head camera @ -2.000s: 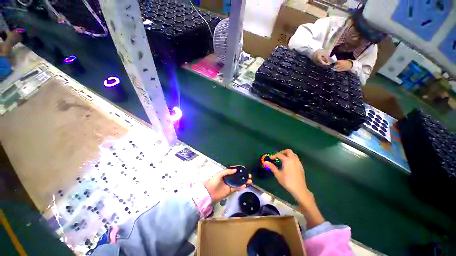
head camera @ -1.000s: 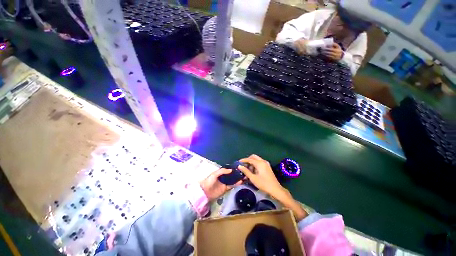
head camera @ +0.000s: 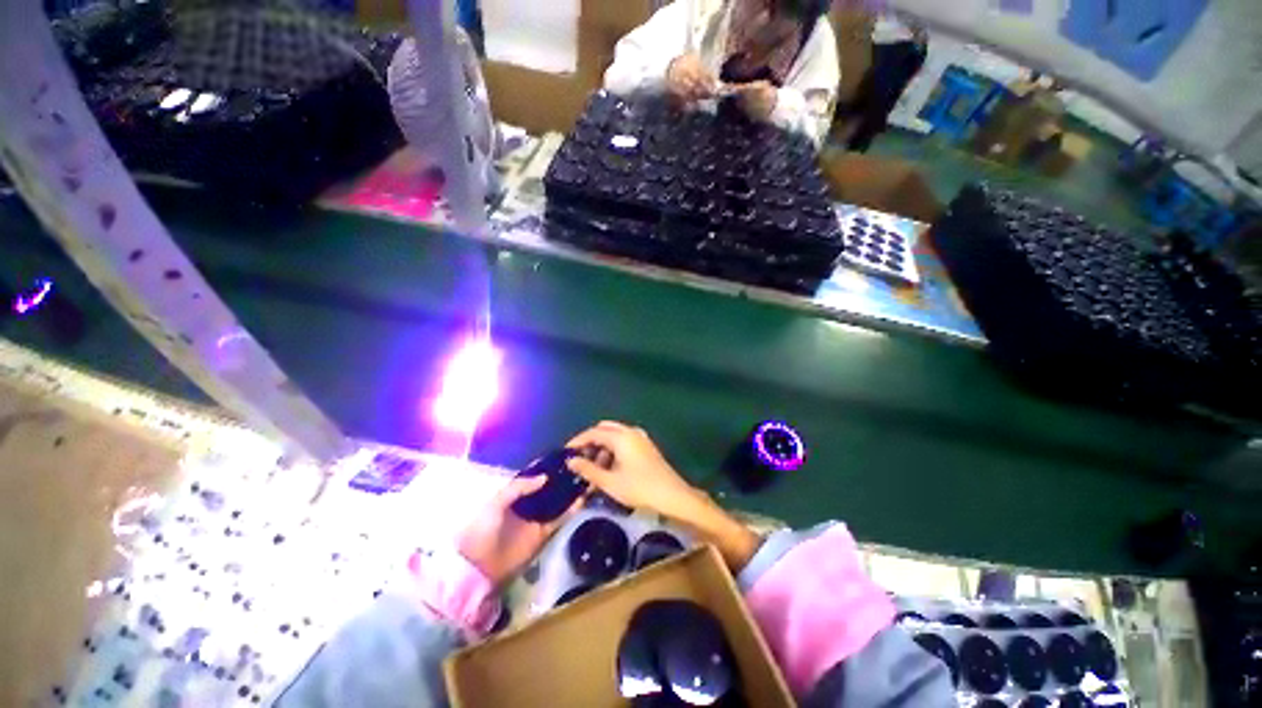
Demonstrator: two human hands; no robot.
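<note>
My left hand [head camera: 508, 523] holds a glossy black round cover [head camera: 550, 487]. My right hand [head camera: 626, 468] touches the same cover at its upper right edge with its fingers; they hide part of it. A carton [head camera: 515, 661] stands against my body with black covers [head camera: 675, 650] in it. More covers lie on a pale tray [head camera: 550, 570] just behind the carton. A lit unit with a purple ring [head camera: 779, 445] stands on the green belt [head camera: 886, 415], right of my hands. Another unit glows very brightly [head camera: 468, 387] on the belt, its shape lost in glare.
A white slotted post [head camera: 163, 263] rises at left. A small-parts sheet [head camera: 208, 581] lies at left. A tray with rows of black rounds [head camera: 1024, 661] is at lower right. Across the belt are stacked black trays [head camera: 692, 194], a sticker sheet [head camera: 878, 245] and a person in white [head camera: 651, 56].
My right hand has left the lit unit and come to the cover in my left hand. The view has swung right, bringing the lower-right tray into sight.
</note>
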